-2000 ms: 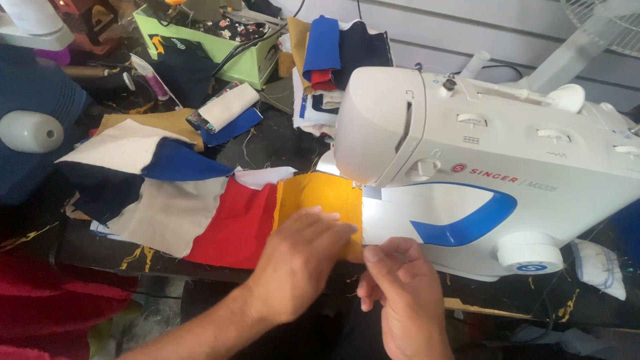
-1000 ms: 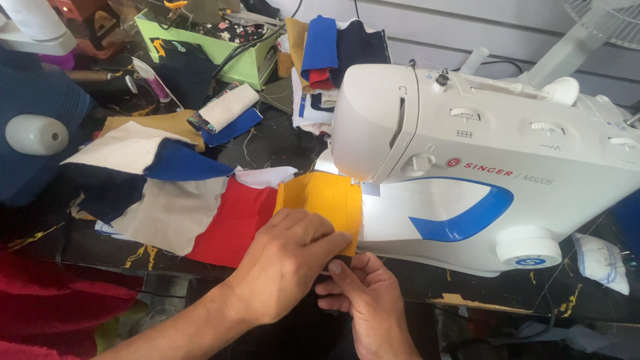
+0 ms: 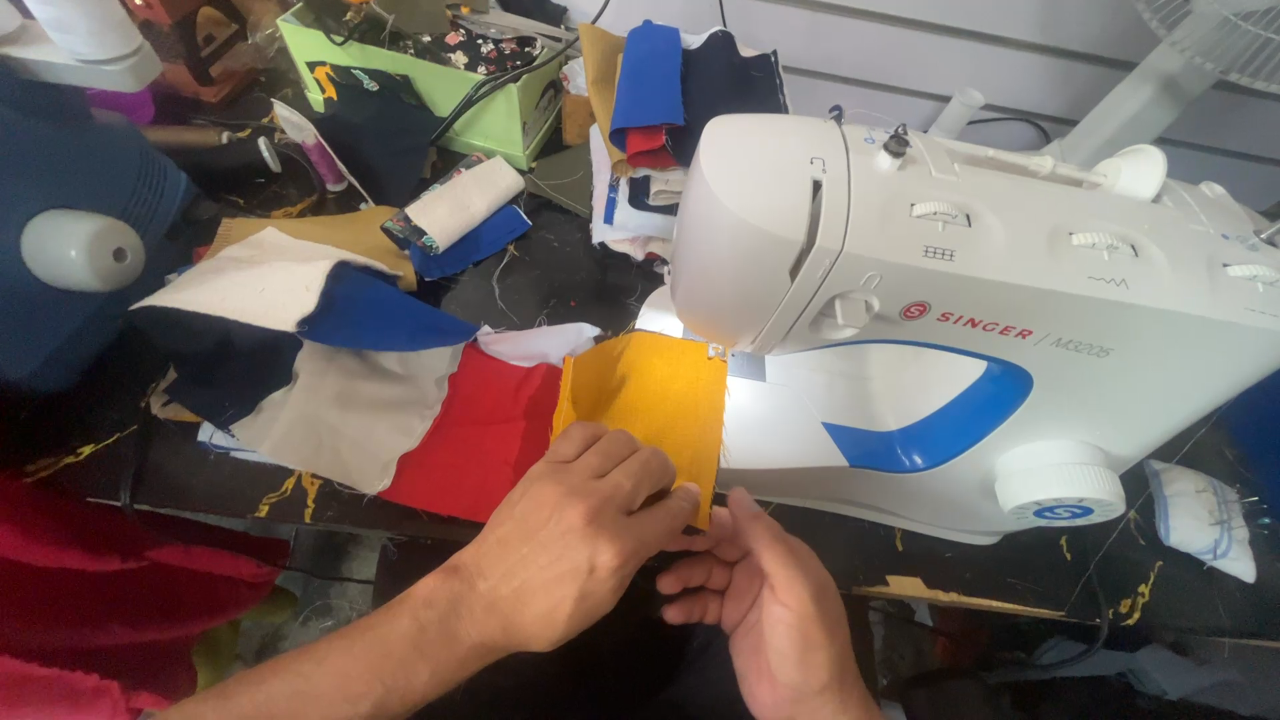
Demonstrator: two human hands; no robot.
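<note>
A yellow fabric square lies at the needle end of a white Singer sewing machine, its right edge under the presser foot area. It is joined on its left to a red fabric piece, followed by a beige one, with navy, blue and white pieces beyond. My left hand grips the lower right corner of the yellow square between thumb and fingers. Just right of that corner, my right hand has its thumb and fingers apart, the fingertips partly behind the cloth edge. The machine's lamp lights its bed.
Folded fabric pieces are stacked behind the machine. A green box with cloth stands at the back. A blue machine is at the left, a pincushion at the right, and a fan at the upper right.
My right hand has moved off the lower corner of the yellow cloth, its thumb and fingers now apart. My left hand has moved down the yellow square to its lower corner.
</note>
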